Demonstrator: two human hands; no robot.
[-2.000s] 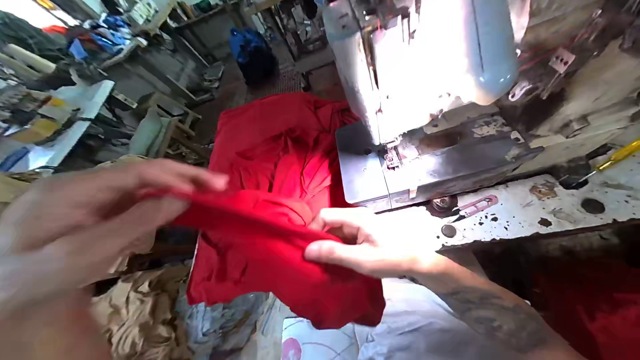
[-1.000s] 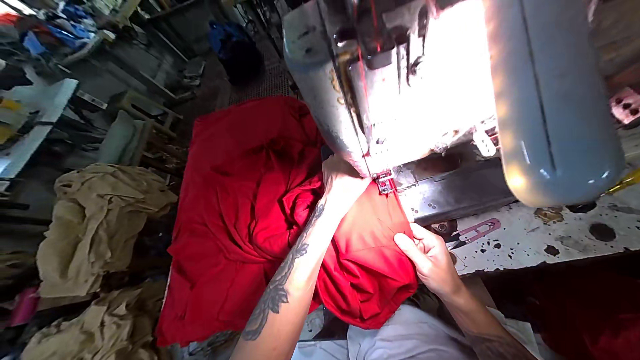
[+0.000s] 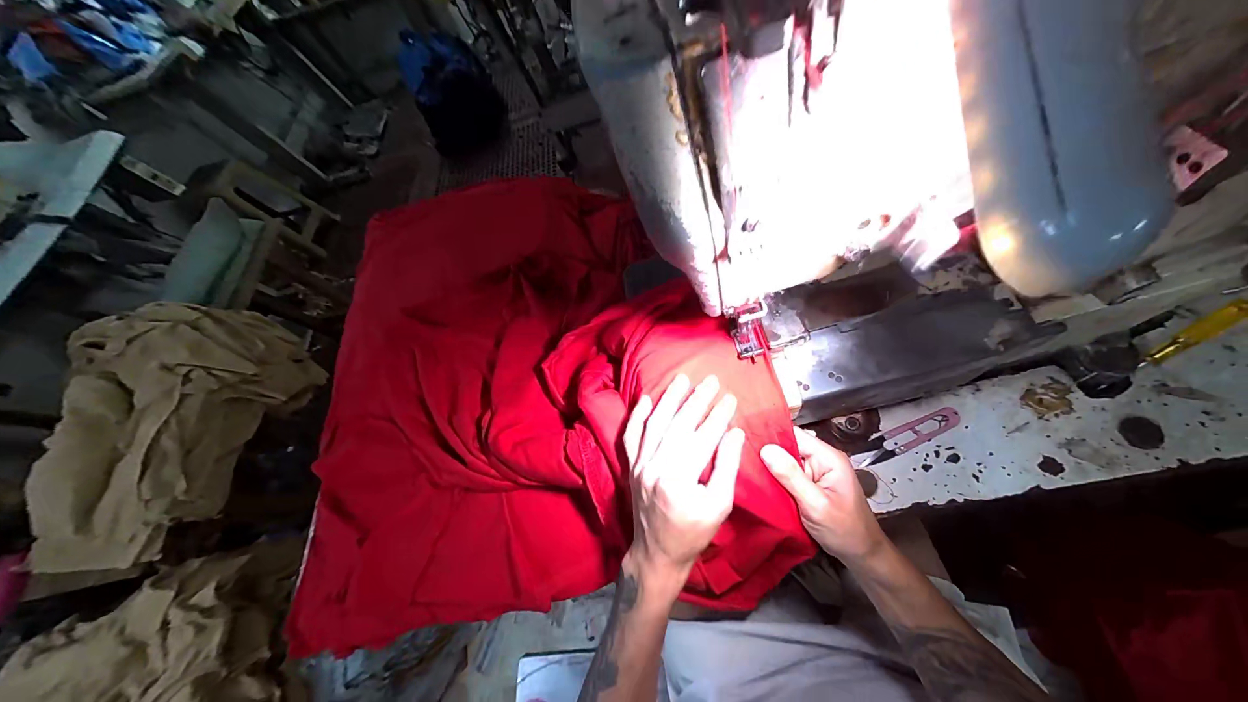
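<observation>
Red fabric (image 3: 439, 390) lies in folds left of and under the presser foot (image 3: 749, 331) of a sewing machine (image 3: 653, 127). My left hand (image 3: 680, 468) rests flat on the cloth just below the foot, fingers somewhat spread and gripping nothing. The fabric's right edge is pinched between the thumb and fingers of my right hand (image 3: 819, 487), below and right of the foot. Red thread shows at the machine head. A bright lamp glare hides part of the machine.
Thread snips with a pink handle (image 3: 916, 429) lie on the worn white table (image 3: 1033, 448), right of my right hand. Farther right is a yellow-handled tool (image 3: 1199, 331). Tan cloth (image 3: 156, 409) is heaped at the left, near a wooden stool (image 3: 263, 205). A blue bag (image 3: 439, 78) stands behind.
Two seconds ago both hands held the red cloth up away from the foot; now its edge lies at the foot. Since one second ago, my left hand has moved from beside the foot down onto the cloth.
</observation>
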